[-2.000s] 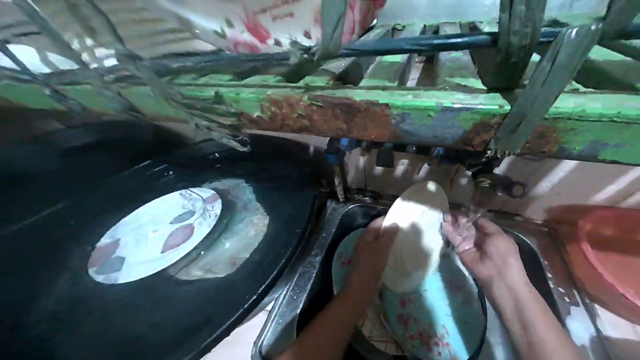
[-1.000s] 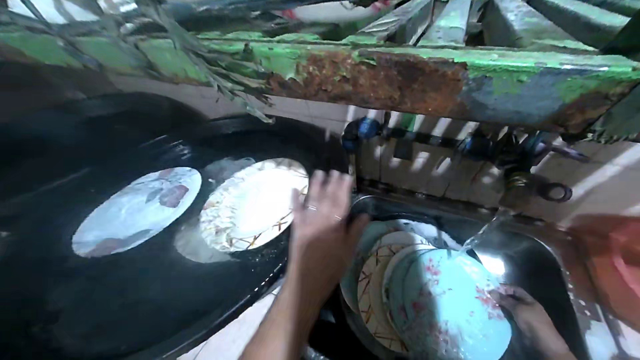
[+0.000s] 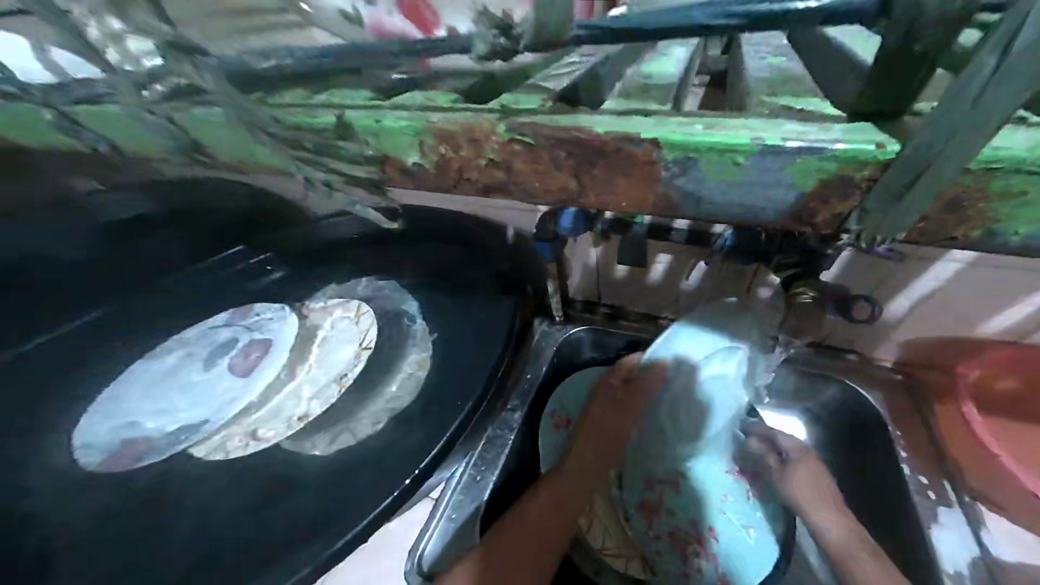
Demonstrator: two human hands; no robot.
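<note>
Over the metal sink [image 3: 479, 487], my left hand [image 3: 626, 406] lies against the left edge of a light blue floral plate [image 3: 691, 414], tilted under the tap [image 3: 804, 292]. My right hand [image 3: 780, 459], blurred, is at its right side; the exact grip is hard to make out. Another light blue plate with red flowers [image 3: 731, 528] is directly below. More plates, one with a brown line pattern [image 3: 609, 528], are stacked in the sink. In the big black basin [image 3: 406, 504] on the left, a plate with leaf shapes [image 3: 195, 382] overlaps a patterned plate [image 3: 325, 374], beside a clear-looking plate [image 3: 398, 390].
A rusty green metal rack [image 3: 569, 162] spans the view above the sink, with strips hanging from it. Pipes with a blue valve [image 3: 573, 221] run along the tiled wall. An orange-red plastic basin [image 3: 999, 406] stands at the right.
My left hand was at a brown-patterned plate over the black basin one second ago; it is now back at the sink. That plate now lies partly under the leaf-patterned one.
</note>
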